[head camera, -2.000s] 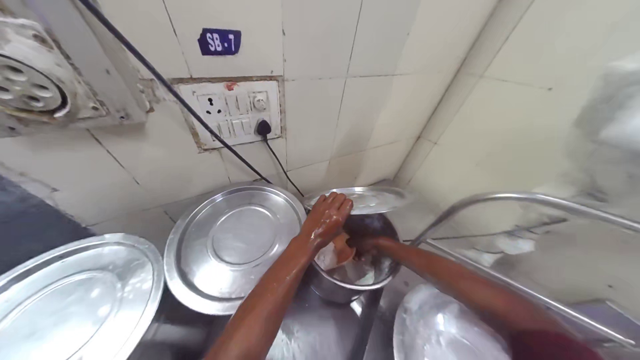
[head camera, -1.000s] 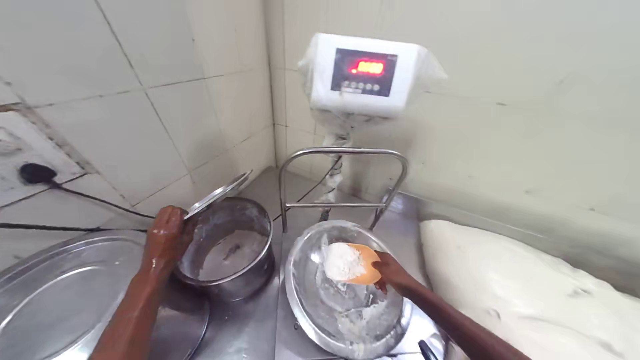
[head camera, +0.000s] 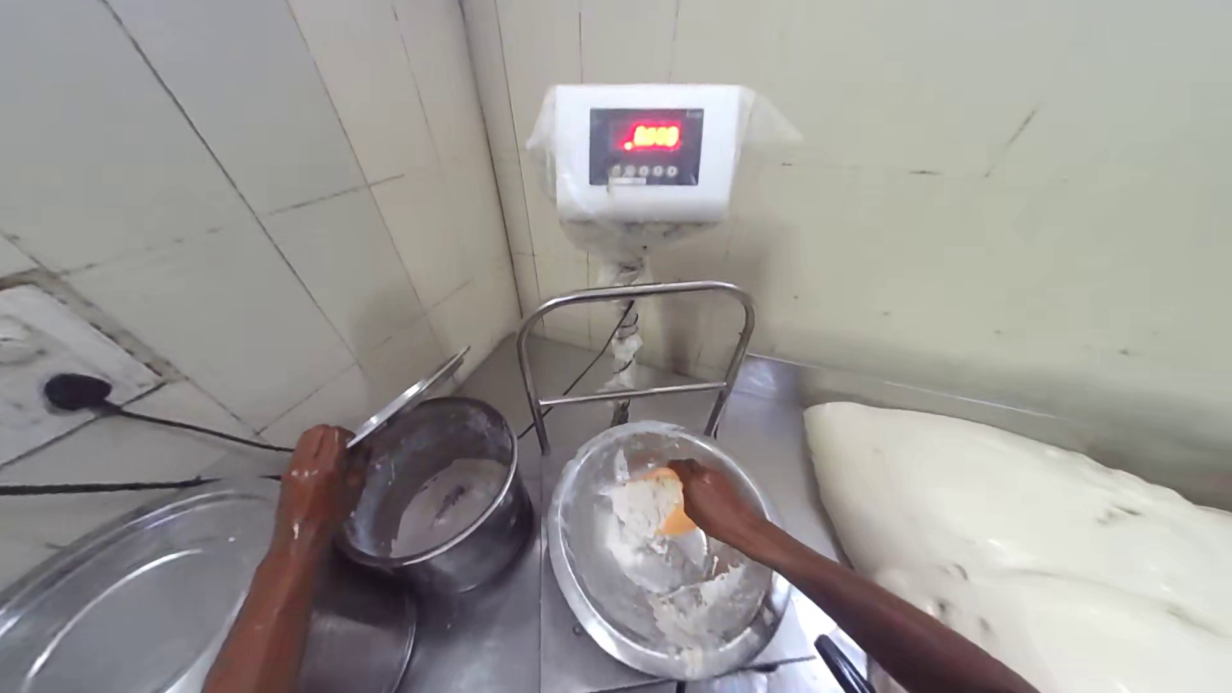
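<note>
My left hand (head camera: 322, 467) grips the edge of a round metal lid (head camera: 409, 395), which is tilted up at the rim of a deep steel pot (head camera: 510, 539). White powder (head camera: 452, 500) lies inside that pot. My right hand (head camera: 707, 491) holds an orange scoop (head camera: 677, 505) low in a wide steel bowl (head camera: 577, 597). White powder, which looks like flour (head camera: 645, 510), is at the scoop's mouth and on the bowl's bottom. The bowl stands on the platform of a weighing scale, whose lit display (head camera: 650, 146) is on a post behind it.
A metal guard rail (head camera: 640, 289) rises behind the bowl. A large mass of pale dough (head camera: 1020, 510) lies on the right. Large round metal lids (head camera: 125, 597) are at the left. A black plug (head camera: 77, 392) with its cable is in the wall socket. A black handle (head camera: 842, 664) shows at the front.
The view has swung right since two seconds ago. My right hand was inside the pot then; a second ago it held the powder-filled scoop over the bowl. The scoop's powder now meets the bowl's.
</note>
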